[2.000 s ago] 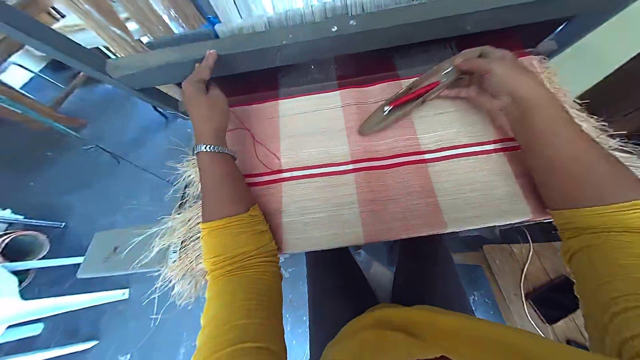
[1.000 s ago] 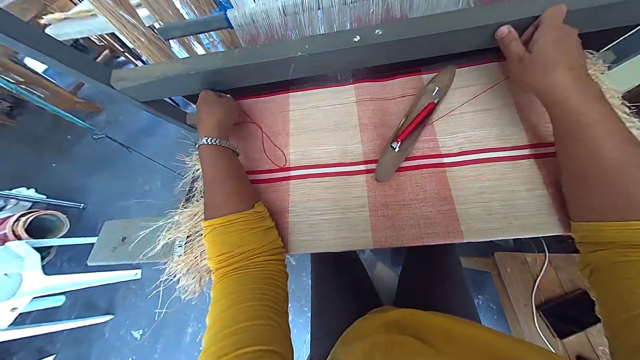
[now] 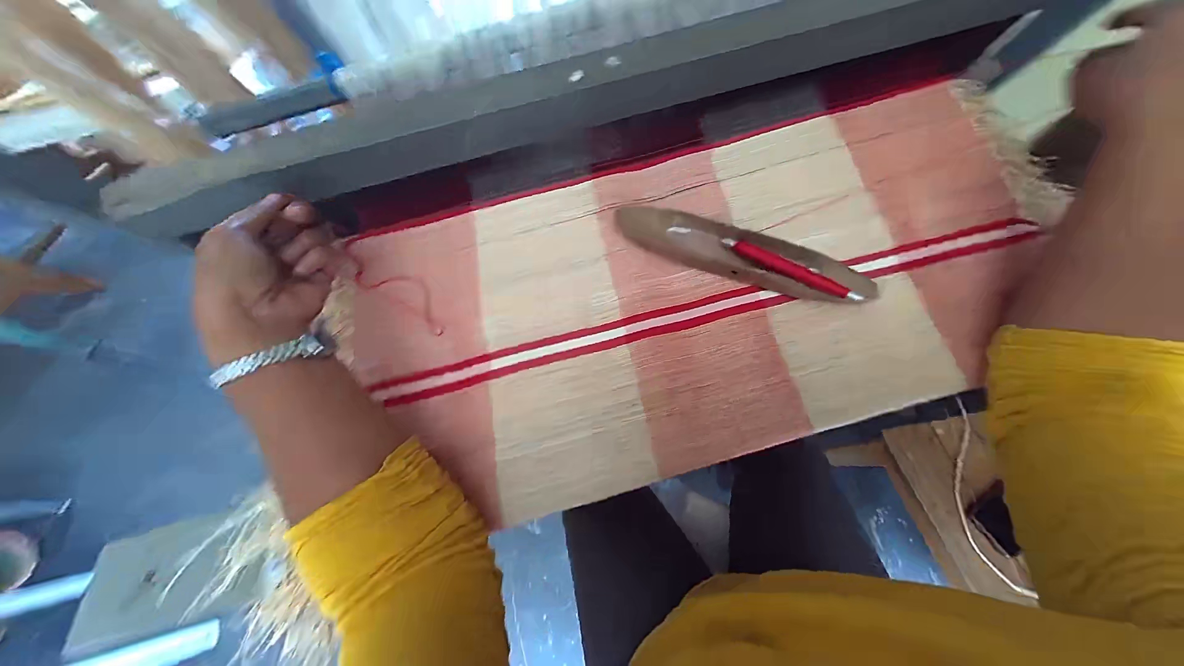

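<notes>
On the loom lies a woven cloth (image 3: pixel 564 407) with cream and pink bands and red-and-white stripes. A wooden boat shuttle (image 3: pixel 684 242) with a bobbin of red thread (image 3: pixel 791 270) rests on it, right of the middle. My left hand (image 3: pixel 268 264) is at the cloth's left edge with fingers curled; whether it pinches the thread is unclear. A loose red thread (image 3: pixel 421 285) curls on the cloth beside it. My right hand (image 3: pixel 1124 74) is blurred at the upper right, beyond the cloth's right edge, partly out of view; its fingers are hard to make out.
The loom's grey beater beam (image 3: pixel 416 120) crosses behind the cloth, below pale warp threads (image 3: pixel 518 37). Frayed fibres (image 3: pixel 277 573) hang at the left edge. A grey board (image 3: pixel 157 573) is at lower left. At lower right are wooden boards (image 3: pixel 934 462) with a cord (image 3: pixel 964 499).
My right hand held the shuttle two seconds ago, then was at the beam with the shuttle on the cloth; now it is farther right. The shuttle lies at another angle. The view has tilted.
</notes>
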